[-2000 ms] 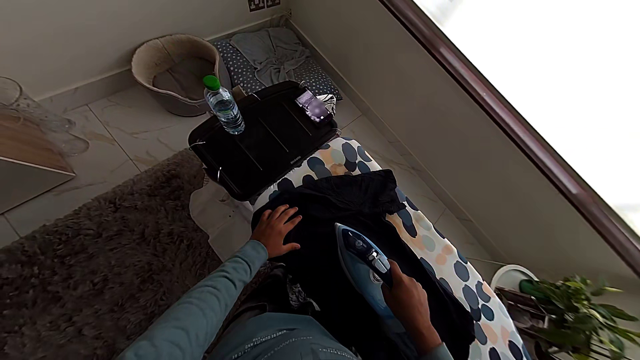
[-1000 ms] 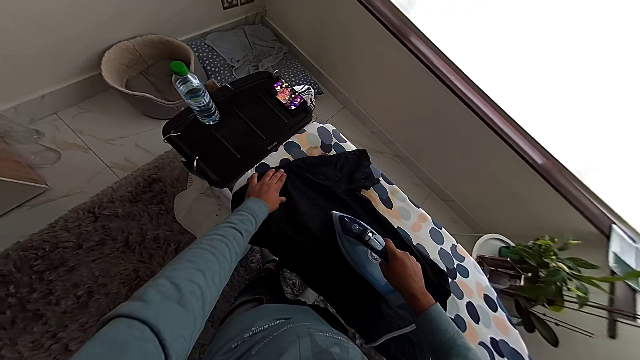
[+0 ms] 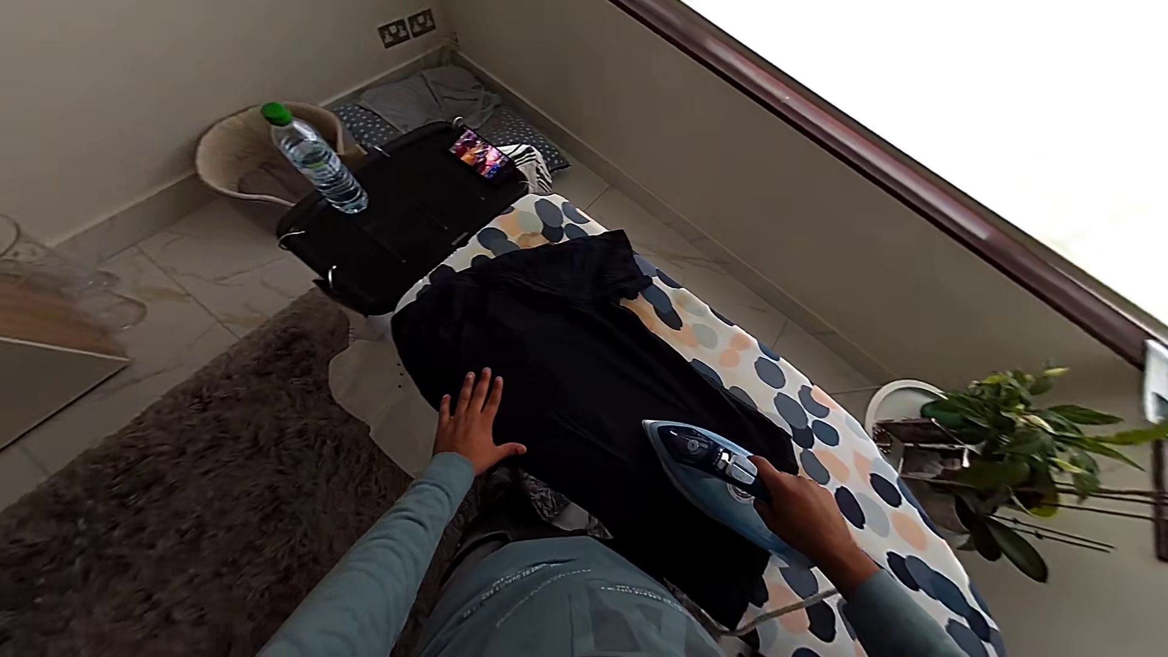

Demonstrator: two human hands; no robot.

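A black short-sleeved garment [image 3: 584, 365] lies spread over an ironing board with a spotted cover [image 3: 776, 374]. My right hand [image 3: 808, 516] is closed around the handle of a blue steam iron [image 3: 721, 479], whose tip points up and left on the lower part of the cloth. The iron's soleplate is hidden. With fingers spread, my left hand [image 3: 473, 424] rests on the garment's left edge and grips nothing. A cord runs from behind the iron across the board's cover.
Beyond the board's far end is a black case [image 3: 392, 228] bearing a water bottle [image 3: 319, 164] and a lit phone [image 3: 481, 155]. A pet bed [image 3: 228, 155] stands on the floor behind. Potted plants [image 3: 1022, 456] are at the right, below the window ledge; a shaggy rug [image 3: 210, 493] lies left.
My left hand has moved from near the garment's far left end back toward my body along its left edge. The right hand still holds the iron on the cloth.
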